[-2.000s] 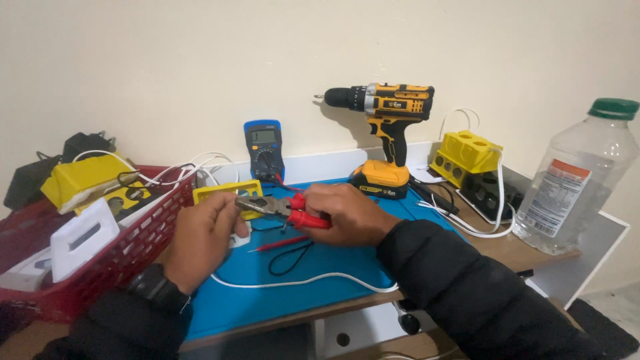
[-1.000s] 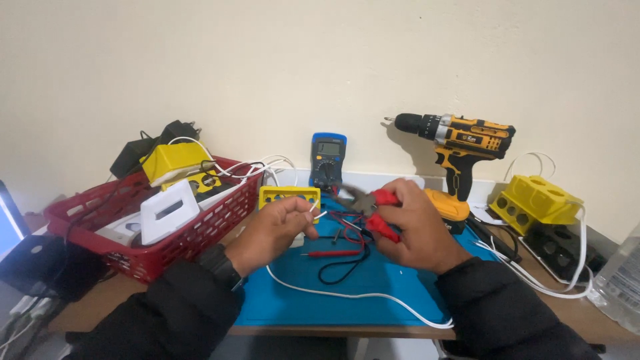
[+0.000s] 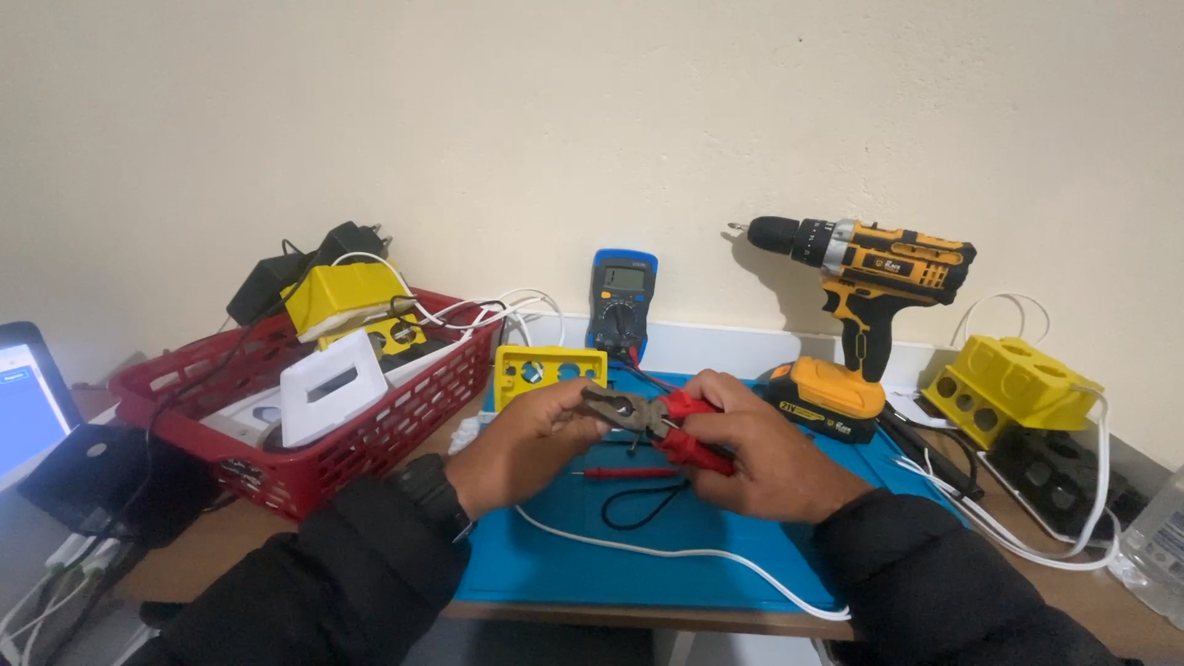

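Note:
My right hand (image 3: 754,453) grips the red handles of a pair of combination pliers (image 3: 652,416), jaws pointing left. The fingers of my left hand (image 3: 532,444) are pinched together at the jaws; a white cable end seems to be between them, though the fingers mostly hide it. Below both hands, a white cable (image 3: 684,553) curves across the blue mat (image 3: 638,573). A red test probe (image 3: 629,473) and a looped black lead (image 3: 638,518) lie on the mat. Behind my left hand stands a yellow electrical box (image 3: 551,367).
A blue multimeter (image 3: 622,305) leans against the wall. To its right stands a cordless drill (image 3: 860,305). The red plastic basket (image 3: 407,416) at left holds boxes and plates. More yellow boxes (image 3: 1013,384), white cables and a clear bottle (image 3: 1156,546) are at right; a lit screen (image 3: 28,398) is far left.
One second ago the pliers were apart from my left fingers; now their jaws are at those fingertips. The view has shifted noticeably since two seconds ago.

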